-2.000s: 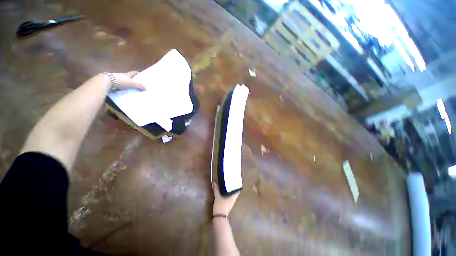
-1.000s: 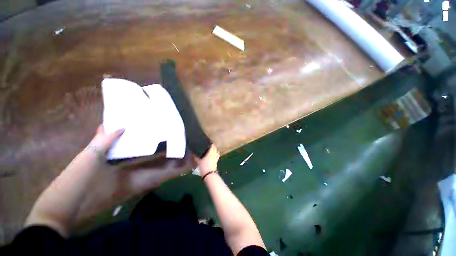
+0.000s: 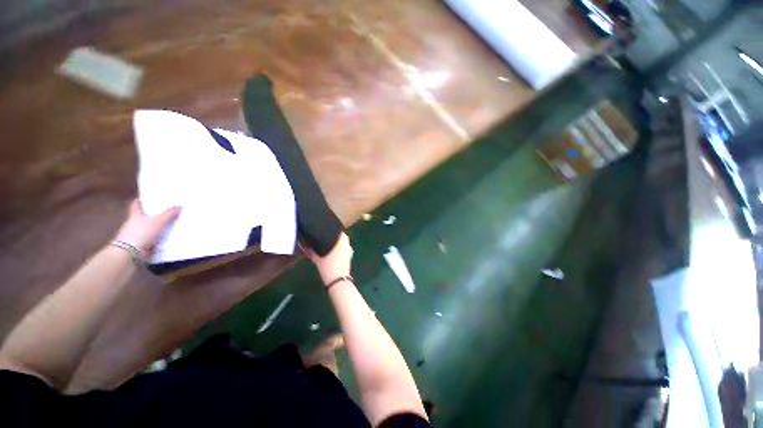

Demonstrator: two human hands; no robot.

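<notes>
My left hand (image 3: 151, 226) grips the left edge of a stack of cut pieces (image 3: 213, 184), with white paper on top and dark fabric and a brown layer showing along its lower edge. My thumb lies on the paper. My right hand (image 3: 332, 255) holds the near end of a long narrow dark strip stack (image 3: 289, 159). The strip's dark face is up and its far end points away from me. The strip lies close against the right edge of the white-topped stack. My right fingers are partly hidden under the strip.
The brown cutting table (image 3: 385, 125) has its edge running diagonally below my hands. A white paper strip (image 3: 100, 72) and a white marker roll (image 3: 514, 38) lie on it. Paper scraps (image 3: 400, 269) lie on the green floor. A brown box (image 3: 588, 142) stands beyond; a side bench with papers (image 3: 673, 322) is at right.
Both stacks have been carried toward the table's near edge and the view has turned right. The narrow stack was white side up and now shows its dark face, beside the larger one.
</notes>
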